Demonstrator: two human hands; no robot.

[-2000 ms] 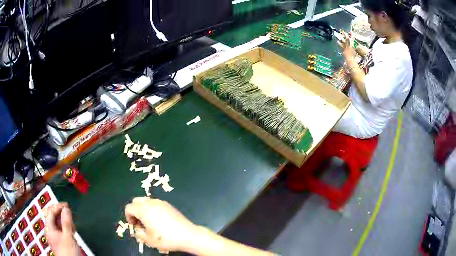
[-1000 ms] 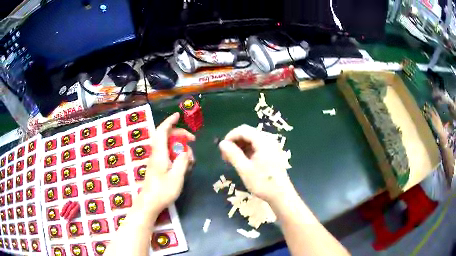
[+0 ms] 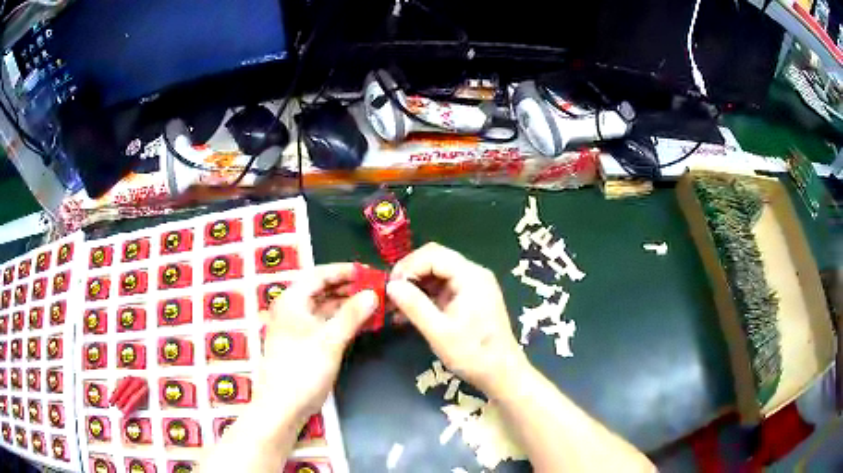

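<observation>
A red module (image 3: 370,282) is held at the centre, seen partly edge-on between my fingers. My left hand (image 3: 319,323) grips it between thumb and fingers from the left. My right hand (image 3: 453,309) has its thumb and fingertips pinched at the module's right edge; whether they hold a small piece is hidden. A stack of loose red modules (image 3: 386,222) stands just behind my hands, a gold centre on top. Cream-white pieces (image 3: 545,259) lie in loose heaps on the mat, some partly behind my right arm.
Two white trays (image 3: 199,305) of red modules fill the left side, with a red bundle (image 3: 129,395) on the nearer one. Scanners (image 3: 545,120) and black mice (image 3: 333,139) line the back. A cardboard box (image 3: 804,305) of green boards (image 3: 749,286) is at right.
The view has turned slightly since one second ago, after a larger turn left before. My hands have come together; my right fingertips now meet the red module in my left hand.
</observation>
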